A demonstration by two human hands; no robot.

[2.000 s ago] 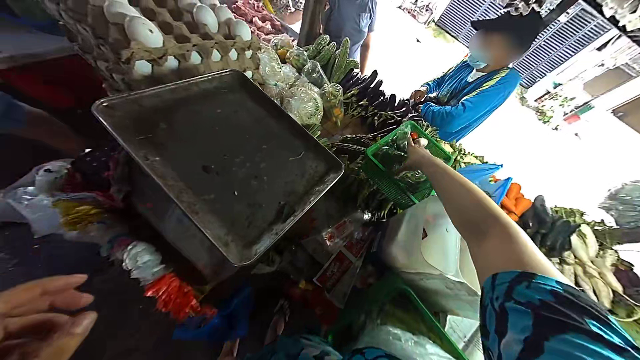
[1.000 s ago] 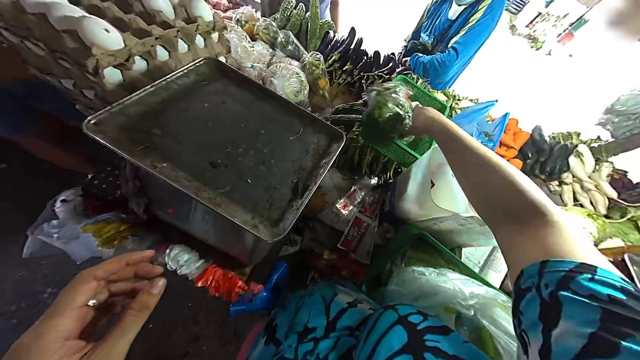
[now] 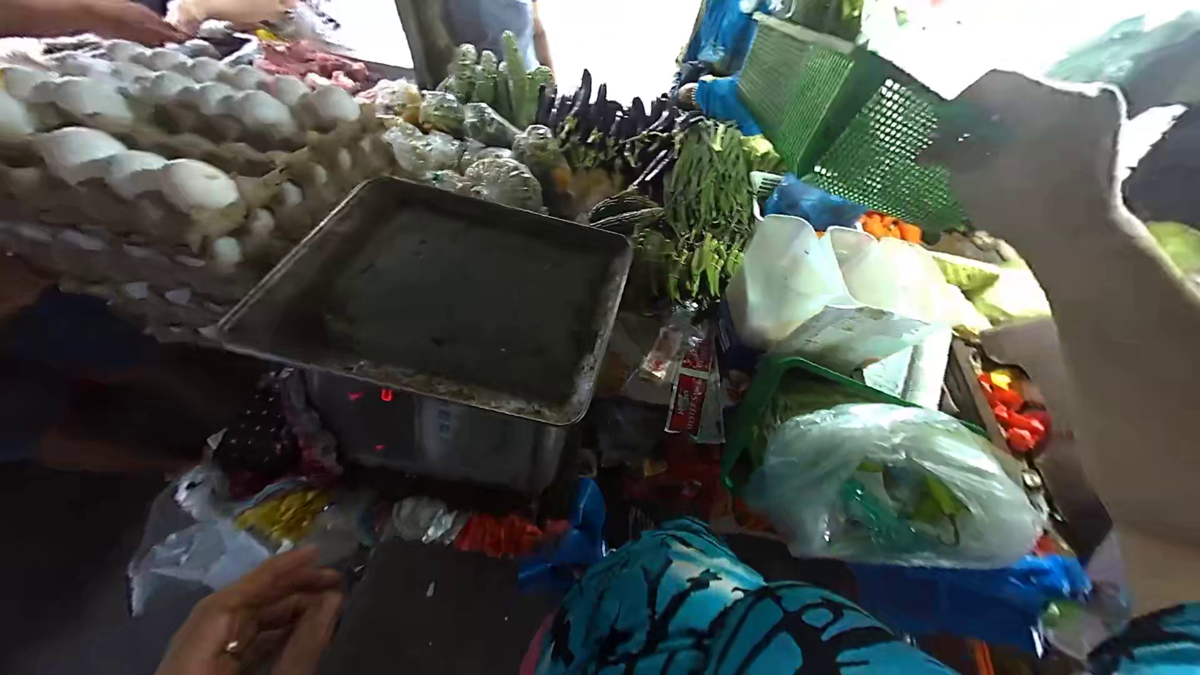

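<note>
My left hand [image 3: 258, 614], wearing a ring, is at the bottom left. Its fingers are loosely bent and apart, with nothing in them, below the plastic bags. At the upper right my right hand [image 3: 994, 155] is dim and blurred against the side of a tilted green plastic mesh basket [image 3: 867, 131]; it appears to grip the basket, though its fingers cannot be made out. An empty metal tray [image 3: 469, 291] sits on a scale [image 3: 441, 436] with red lit digits. Green long beans [image 3: 708, 187] lie beyond the tray's right corner.
Stacked egg trays [image 3: 253, 192] stand left of the tray. Bagged vegetables [image 3: 502, 178] and eggplants [image 3: 609, 117] lie behind it. White plastic containers [image 3: 792, 277] and a clear bag of greens [image 3: 891, 487] are at the right. Another person's sleeve [image 3: 727, 42] shows at the top.
The green basket has moved from over the beans to the upper right, now tilted, and my right arm has moved right. The bunch seen in my right hand is no longer visible. The view has shifted.
</note>
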